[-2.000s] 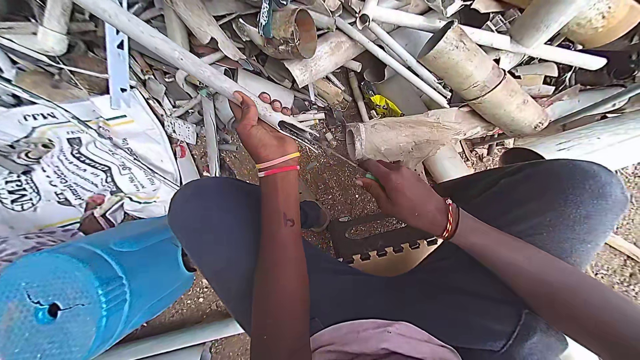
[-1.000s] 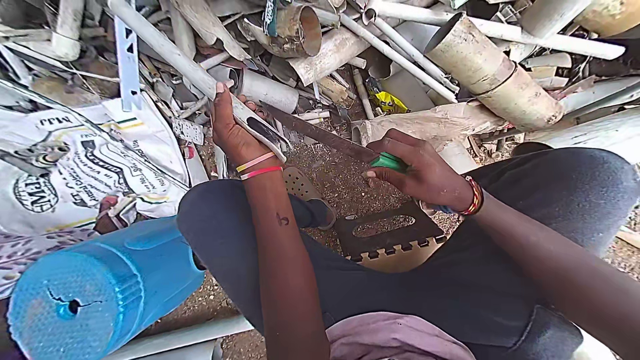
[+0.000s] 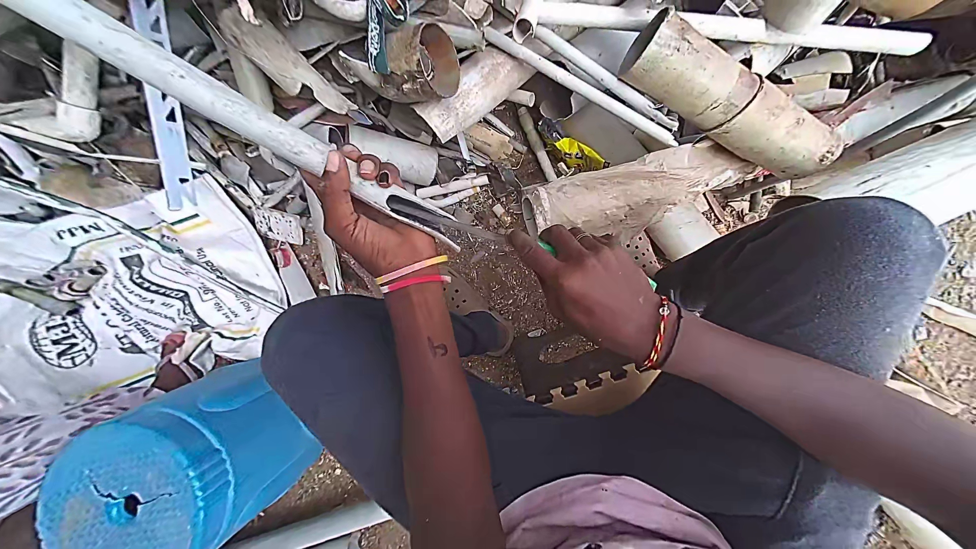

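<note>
My left hand (image 3: 374,217) grips a long white plastic pipe (image 3: 206,95) close to its slanted, cut-open end, with the fingers wrapped around from beneath. The pipe runs up to the top left corner. My right hand (image 3: 583,282) is closed around the green handle (image 3: 547,247) of a bladed tool, mostly hidden by the fingers. Its thin metal blade (image 3: 476,230) points left, with the tip at or inside the opening of the pipe; whether it touches the wall cannot be told.
Scrap pipes lie heaped ahead, among them a wide dirty pipe (image 3: 732,99) and a cracked one (image 3: 640,191). A printed white sack (image 3: 145,297) is at left, with a blue plastic container (image 3: 175,457) below it. A dark foam mat piece (image 3: 564,370) lies between my legs.
One second ago the blade lay across the pipe's end, with more of it showing; now its tip is at the opening. Both hands have kept their holds.
</note>
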